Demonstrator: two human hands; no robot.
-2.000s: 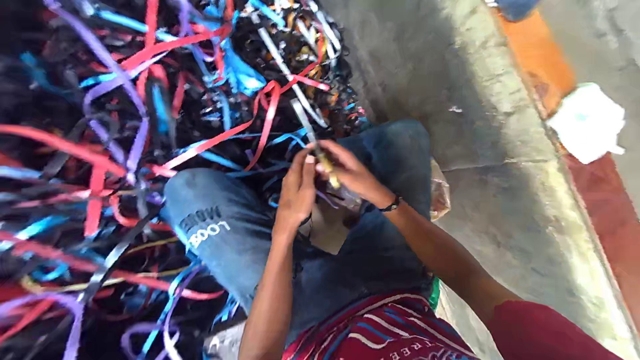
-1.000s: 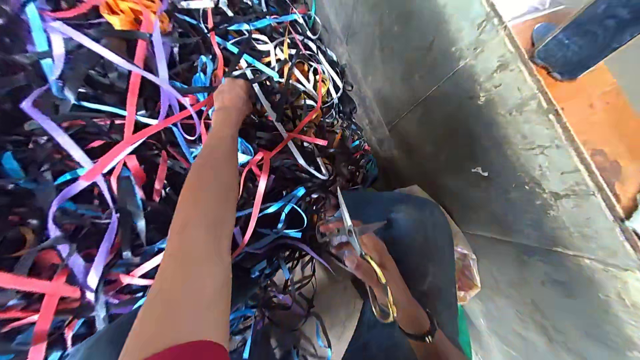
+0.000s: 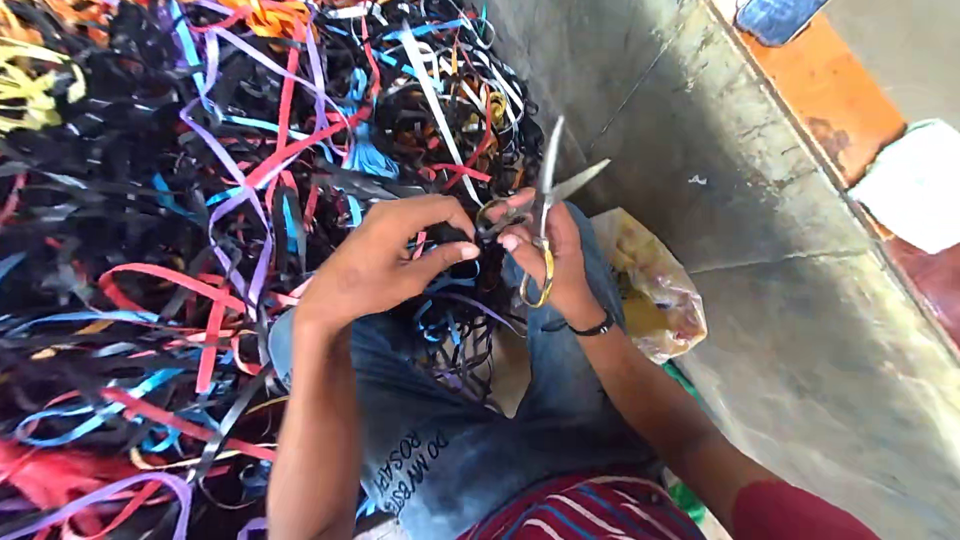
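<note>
In the head view, my right hand (image 3: 559, 251) holds a pair of scissors (image 3: 546, 206) with its blades parted and pointing up and to the right. One finger loop is yellow and hangs below my fingers. My left hand (image 3: 390, 259) is just left of it, thumb and forefinger pinching a dark strip (image 3: 486, 244) that also reaches my right fingers. More black, blue and purple strips hang down between my knees. The large tangled heap of coloured strips (image 3: 247, 180) lies to the left and ahead of my hands.
A grey wall-like slab (image 3: 742, 225) runs along the right. A plastic bag (image 3: 652, 292) with yellowish contents stands beside my right knee. Beyond the slab's edge lie a white bag or cloth (image 3: 915, 187) and a dark blue object (image 3: 780, 16) on an orange surface.
My left hand was deep in the heap a second ago; now it is back beside my right hand, pinching a dark strip. The scissors have stayed in my right hand.
</note>
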